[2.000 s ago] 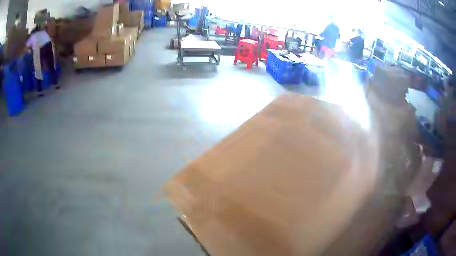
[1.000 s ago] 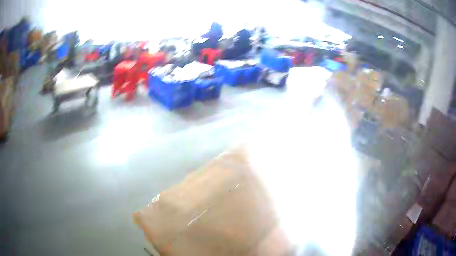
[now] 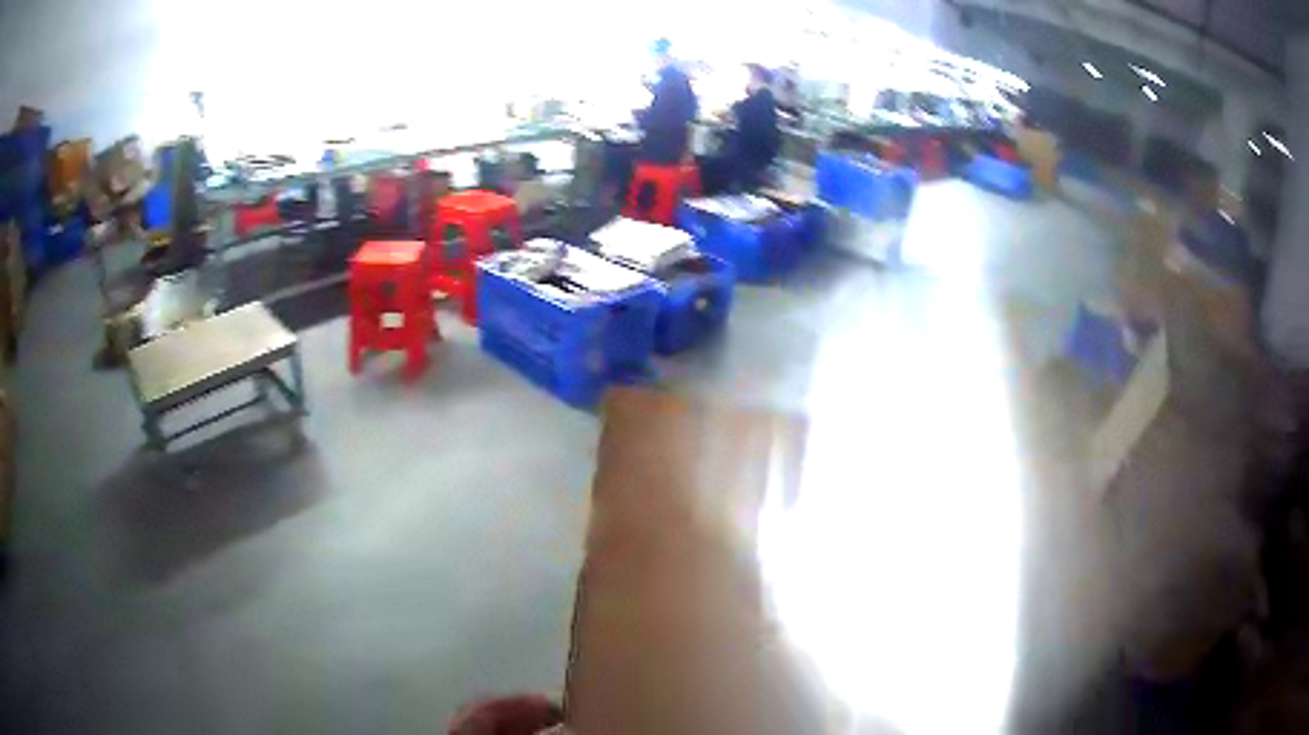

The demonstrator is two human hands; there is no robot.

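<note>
A brown cardboard carton (image 3: 668, 574) stands close in front of me at the bottom centre, cut off by the lower edge. A bright white glare hides much of its right side. My left hand (image 3: 505, 715) shows only as a small blurred part at the bottom edge, against the carton's left edge. Its fingers are cut off, so its grip cannot be told. My right hand is not in view.
Blue crates (image 3: 567, 323) with whitish contents stand ahead on the grey floor. Red stools (image 3: 391, 305) and a low table (image 3: 216, 356) are to the left. Two people (image 3: 666, 112) are at the benches behind. Blurred brown cardboard (image 3: 1134, 409) lies to the right.
The view has swung to the right, then settled closer to the crates and stools. The carton now shows a narrower, more upright face. My left hand has come into view at the bottom edge.
</note>
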